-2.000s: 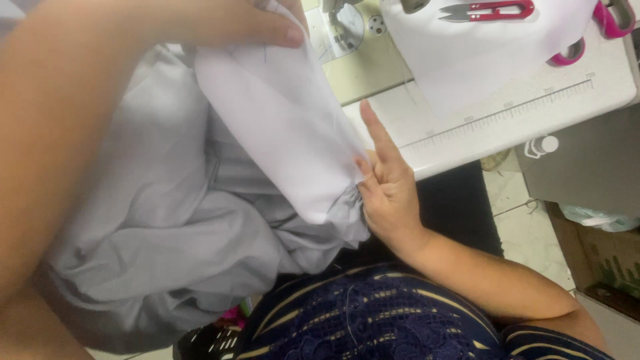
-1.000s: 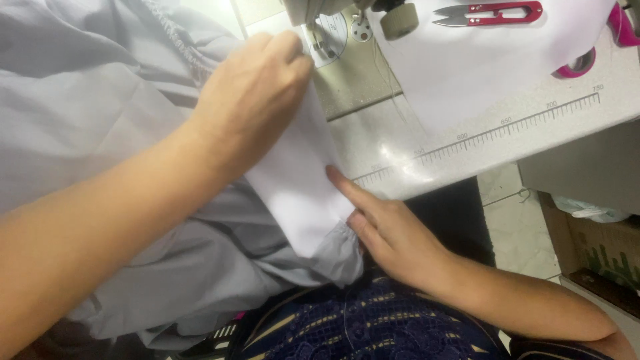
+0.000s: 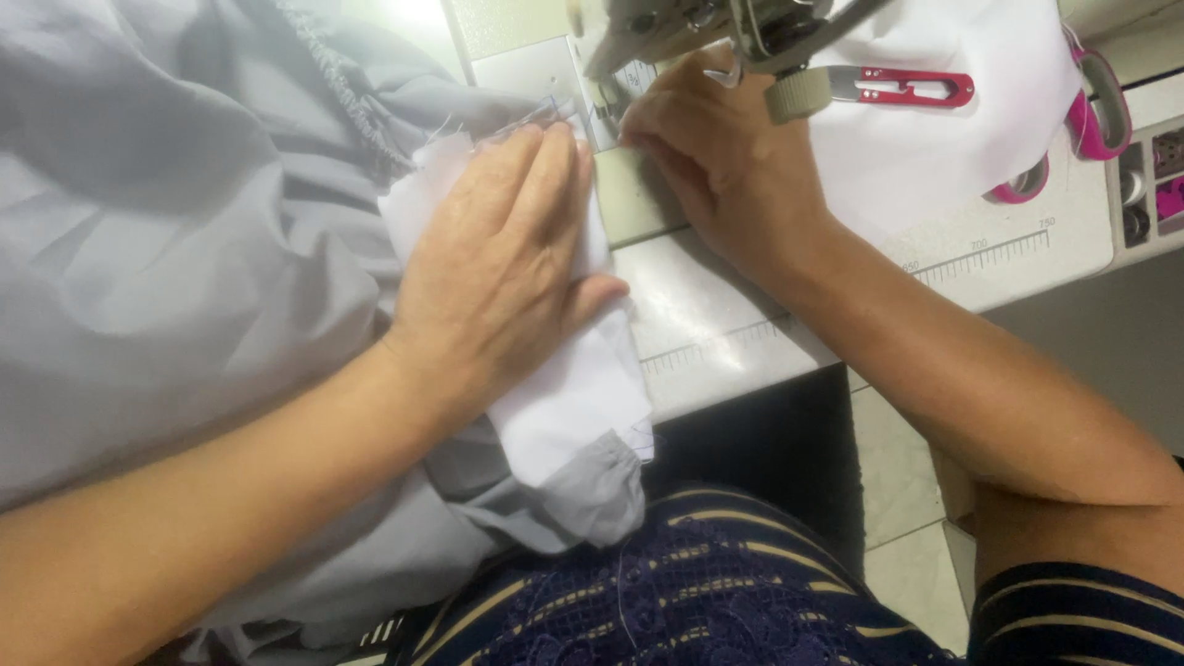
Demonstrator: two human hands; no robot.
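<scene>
My left hand [image 3: 504, 250] lies palm down on a folded white fabric strip [image 3: 564, 398], its fingertips near a stitched edge beside the sewing machine's metal plate. Grey fabric [image 3: 213, 231] joins the strip and spreads in folds to the left; a gathered grey end [image 3: 597, 490] lies at the strip's lower tip. Up at the needle area, my right hand [image 3: 712, 157] has thumb and fingertips close together by the presser foot [image 3: 606, 97], partly hidden under the sewing machine head [image 3: 684, 32]. Whether it pinches a thread cannot be told.
Red-handled thread snips [image 3: 911, 87] rest on white fabric [image 3: 925, 166] at the right. Beyond are pink-handled scissors [image 3: 1096, 106] and a compartment tray [image 3: 1142, 199] of small items. A printed ruler scale [image 3: 990, 254] runs along the table's front edge.
My right hand has moved from the strip's lower end up to the needle area. My left hand, earlier bunched at the strip's upper end, now lies flatter on it.
</scene>
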